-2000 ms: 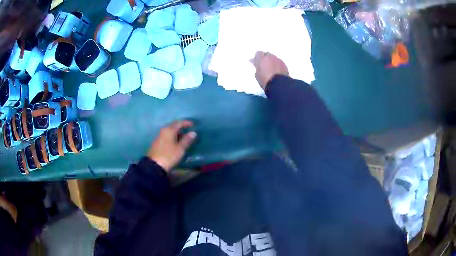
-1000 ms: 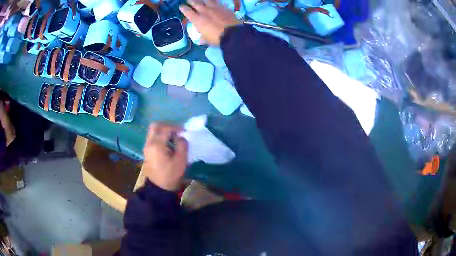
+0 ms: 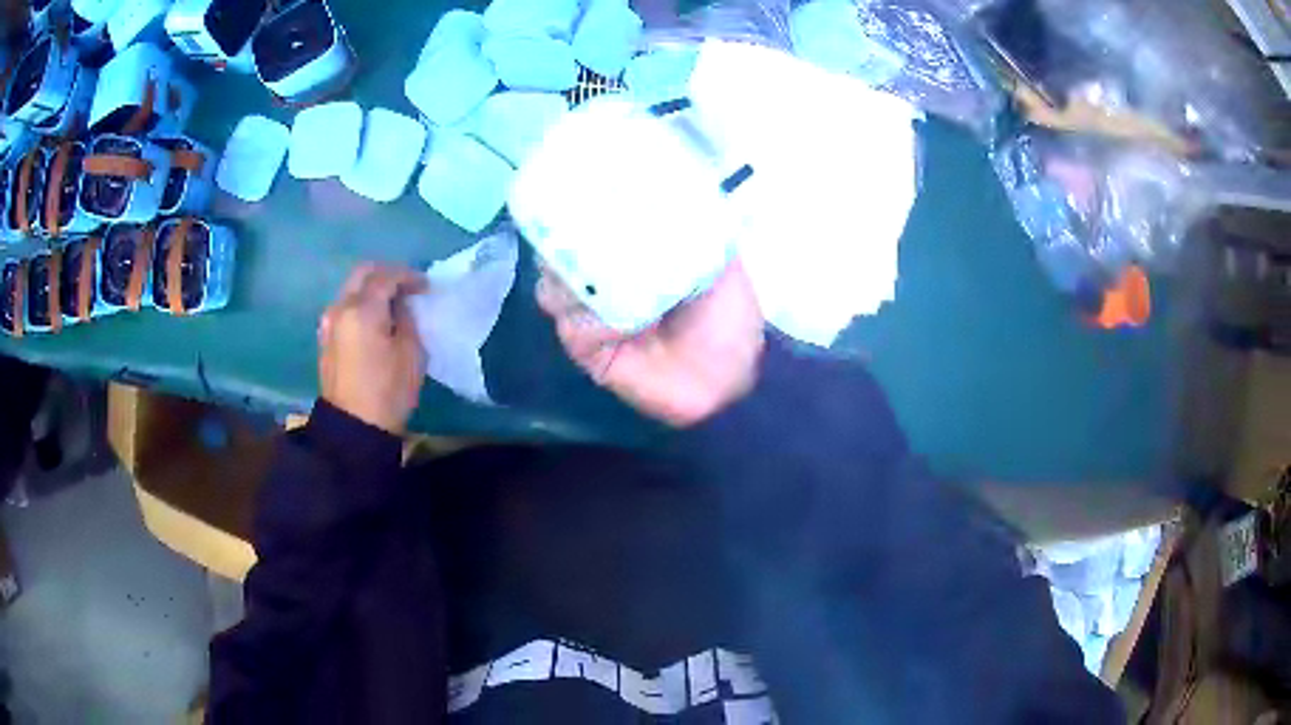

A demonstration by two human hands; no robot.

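Note:
My right hand (image 3: 673,347) holds a pale speaker unit (image 3: 623,213) from below, above the table. The unit looks washed out white, with small dark slots on its face. My left hand (image 3: 371,347) grips a thin white foam bag (image 3: 467,312) by its left edge, just left of the speaker and apart from it. A glaring white stack of bags (image 3: 835,184) lies on the table behind and to the right of my right hand.
Light-blue panels (image 3: 460,177) lie behind my hands on the green table (image 3: 1034,383). Strapped speakers (image 3: 191,266) stand in rows at left. Clear plastic bags (image 3: 1019,184) and an orange object (image 3: 1123,298) are at right. Open cartons (image 3: 191,517) stand below the table on both sides.
My right hand has come back from the far speakers, now with a speaker in it. My left hand still has the white bag, taken up since the earliest frame. The view has shifted.

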